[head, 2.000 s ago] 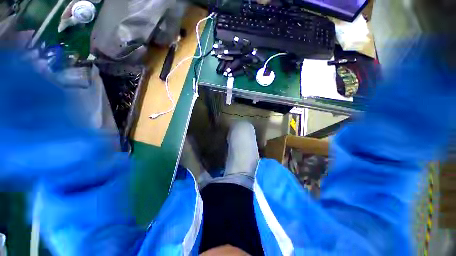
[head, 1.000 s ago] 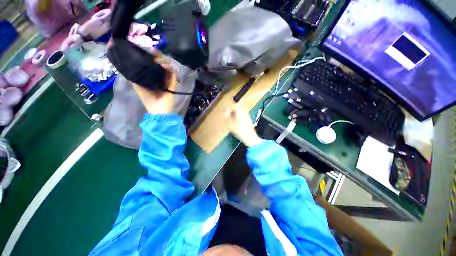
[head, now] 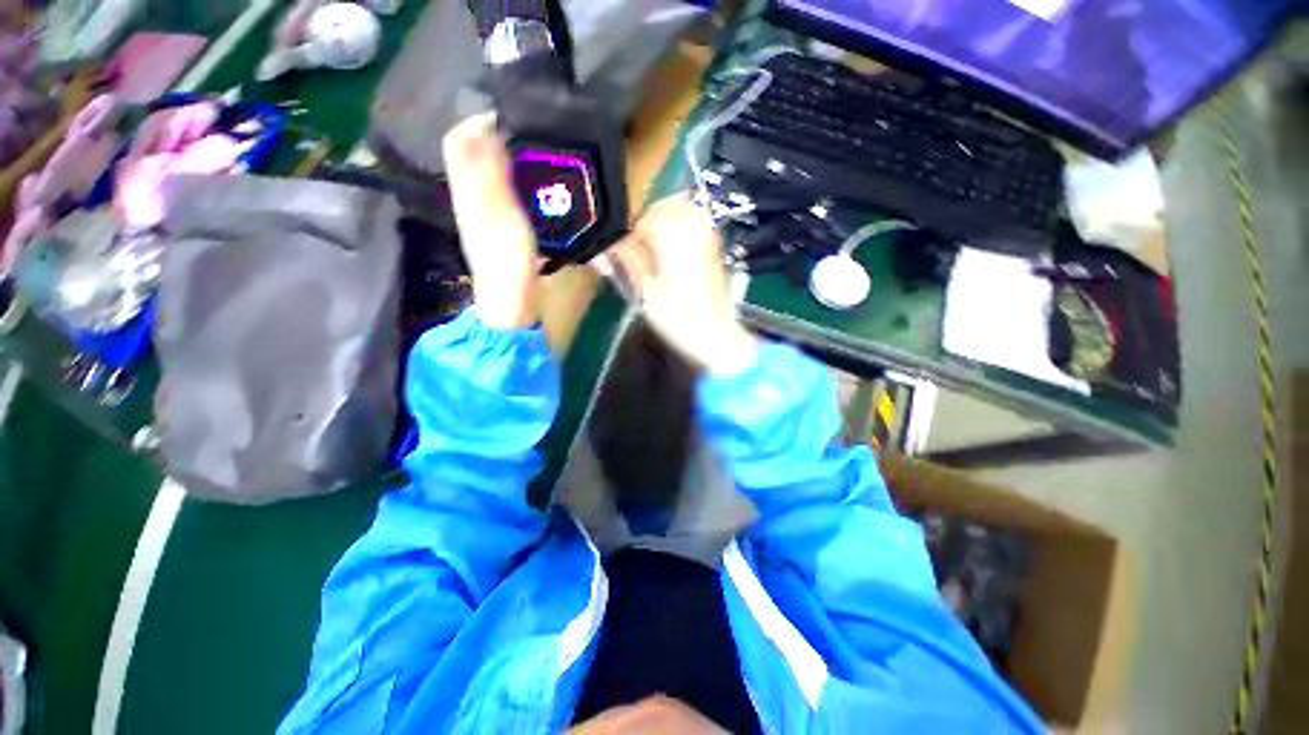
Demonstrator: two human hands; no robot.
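Note:
A black gaming headset point(head: 567, 122) is held up in front of me, its earcup glowing with a pink and purple hexagonal ring around a white logo. My left hand point(head: 491, 216) grips the earcup from its left side. My right hand point(head: 681, 273) is at the earcup's lower right, fingers bent together and blurred; whether it holds a cable or plug there cannot be told. A flat grey dust bag point(head: 279, 345) lies at the left. The white USB cable point(head: 706, 132) runs beside the keyboard toward my right hand.
A keyboard point(head: 890, 151), a monitor point(head: 1062, 58), small black plug-in parts point(head: 782, 230) and a round white puck point(head: 840, 280) are at the right. White paper point(head: 998, 316) lies by a mouse point(head: 1084, 333). Pink headsets point(head: 165, 165) are at the far left. An open carton point(head: 1070, 603) stands lower right.
The headset has come closer and right, its glowing earcup now facing me. My right hand has moved from the brown board to the earcup. The view has shifted.

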